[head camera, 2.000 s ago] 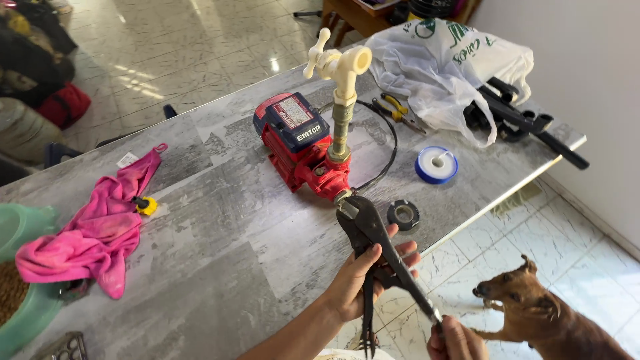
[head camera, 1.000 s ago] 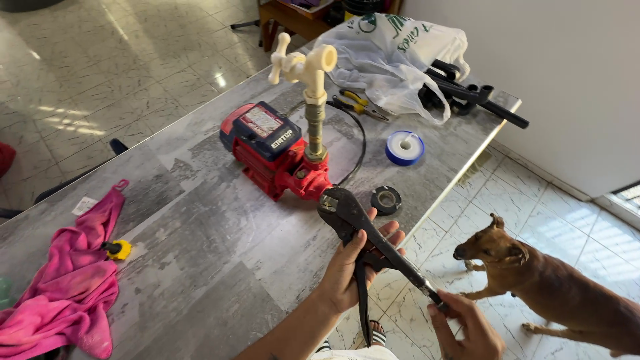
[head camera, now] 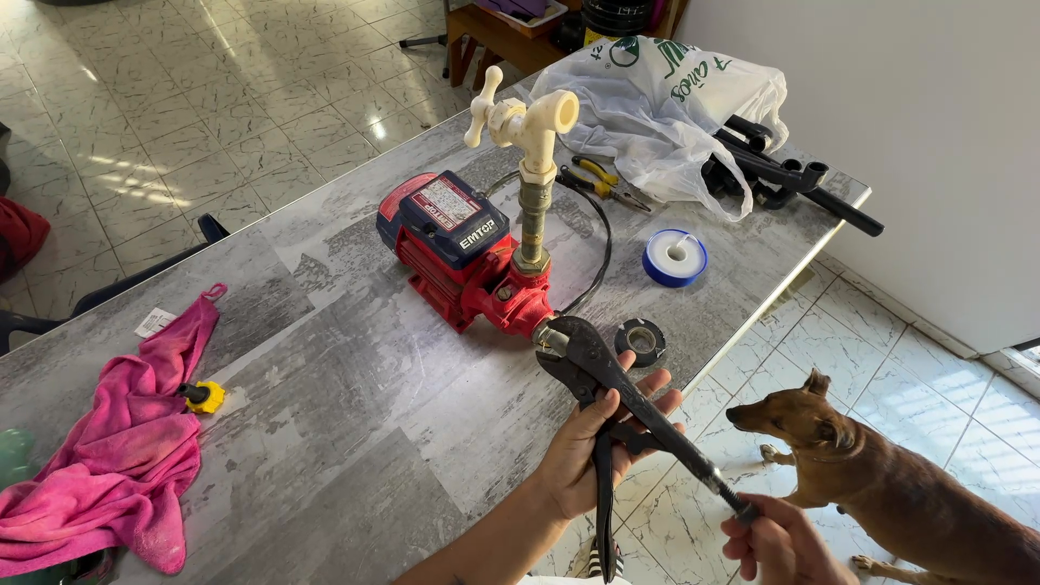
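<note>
Black locking pliers have their jaws around the metal fitting on the front port of a red and blue Emtop water pump. My left hand supports the pliers from below, fingers spread and thumb against the tool. With its fingertips, my right hand holds the adjusting screw at the handle's end. A threaded metal pipe rises from the pump's top and carries a cream plastic tap. Beside the jaws lies a roll of black tape.
Thread seal tape and yellow-handled pliers lie near a plastic bag with black pipe fittings. A pink cloth and a yellow-and-black part lie at left. A brown dog stands beside the table.
The pliers remain on the pump fitting, with both hands on them. The dog's body has come further into view. The camera view has shifted.
</note>
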